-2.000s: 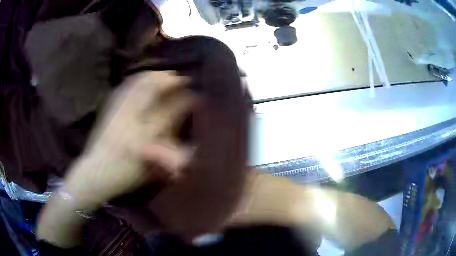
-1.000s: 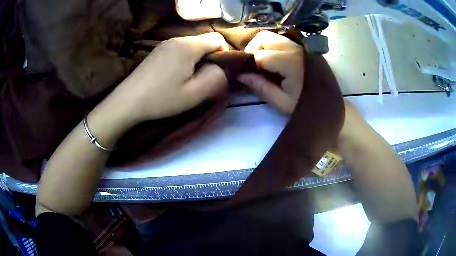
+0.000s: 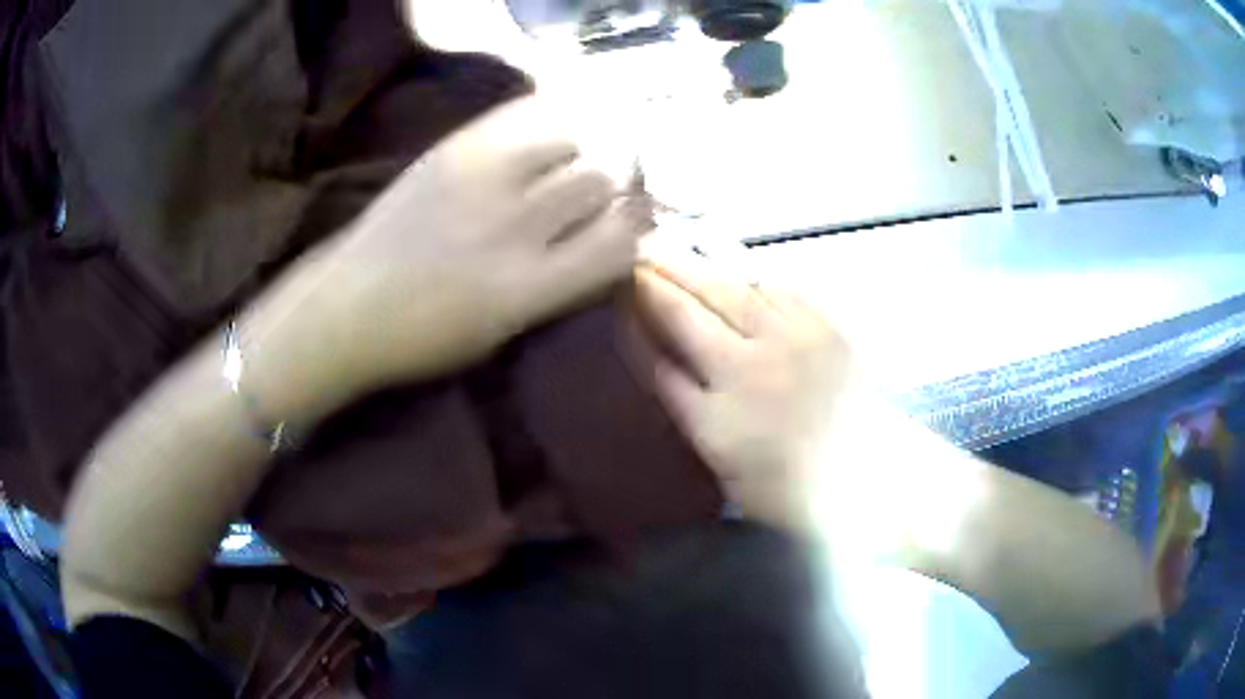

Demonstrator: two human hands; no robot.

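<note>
Dark brown cloth (image 3: 369,492) lies bunched over the left of the table and hangs toward the lap. My left hand (image 3: 478,232) lies over the cloth with its fingers curled on its edge. My right hand (image 3: 751,369) is beside it, lower and to the right, fingers bent on the same cloth edge. The fingertips of both hands nearly meet and are blurred. The sewing machine's foot area (image 3: 628,25) is cut off at the top edge, away from the cloth edge.
White tape strands (image 3: 1008,109) lie on the machine bed at right. A marked tape strip (image 3: 1010,389) runs along the table's front edge. A basket with coloured scraps (image 3: 1185,471) is at lower right. A dark attachment (image 3: 755,66) stands near the foot.
Both hands and the cloth edge have moved back from the needle area toward the body. The brown band that hung over my right wrist no longer shows there. The machine sits higher in view.
</note>
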